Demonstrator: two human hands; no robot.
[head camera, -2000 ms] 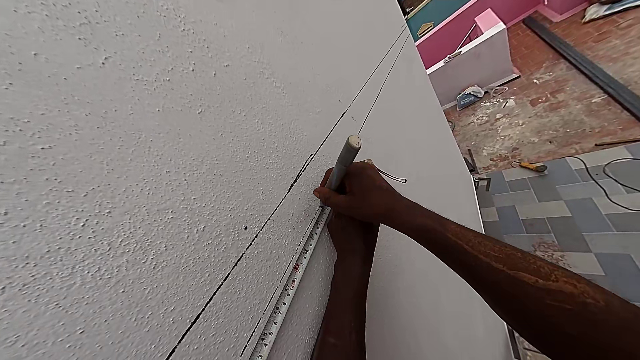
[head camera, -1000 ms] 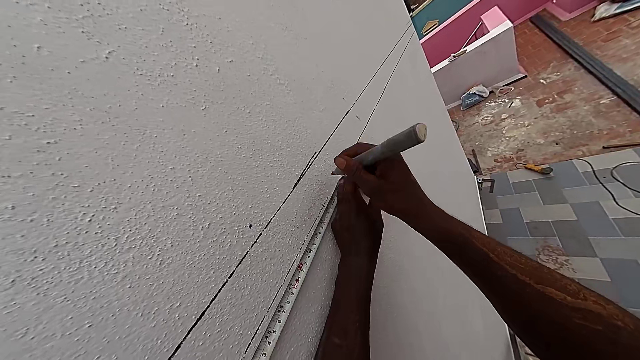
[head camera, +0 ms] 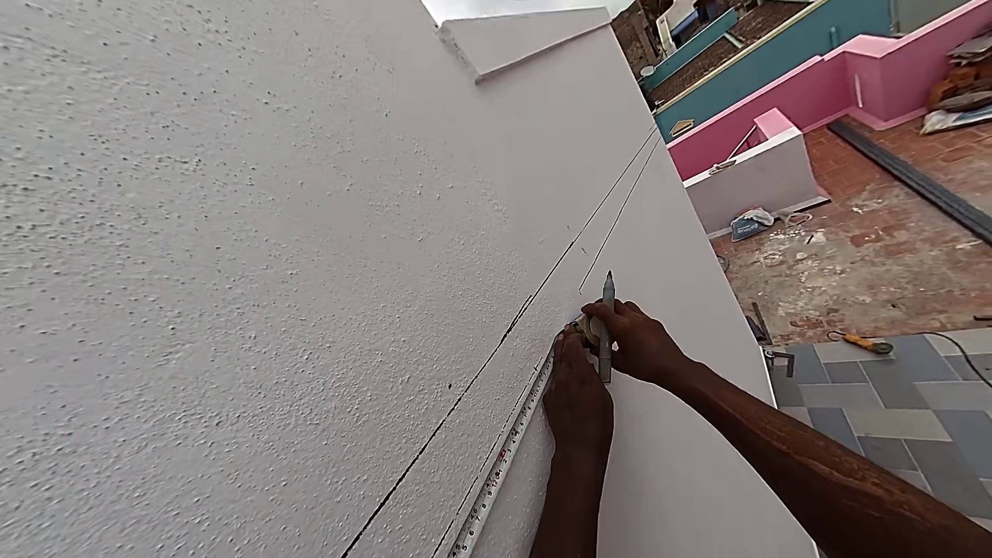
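Note:
My right hand (head camera: 639,341) holds a grey marker pen (head camera: 607,333), its dark tip pointing up and away from the wall lines. The same fingers are at a round tape measure case (head camera: 587,329), partly hidden by the hands. Against the textured white wall (head camera: 310,271), my left hand (head camera: 577,387) grips the extended tape blade (head camera: 504,457), which runs down toward the bottom edge. Beside the blade a thin dark line is drawn on the wall. A thicker black line (head camera: 457,399) slants up to the left of it, and another thin line (head camera: 620,209) continues above the hands.
Right of the wall's edge lies a floor of grey tiles (head camera: 876,395) and worn red brick. An orange-yellow power tool (head camera: 864,343) with a cable rests there. Farther off are a plastic bag (head camera: 750,225), long dark bars (head camera: 914,178) and a low pink wall (head camera: 783,108).
The marker's tip was at the wall and now points upward, off it. My right hand has come to the tape measure case. The view has tilted up, showing more of the wall top.

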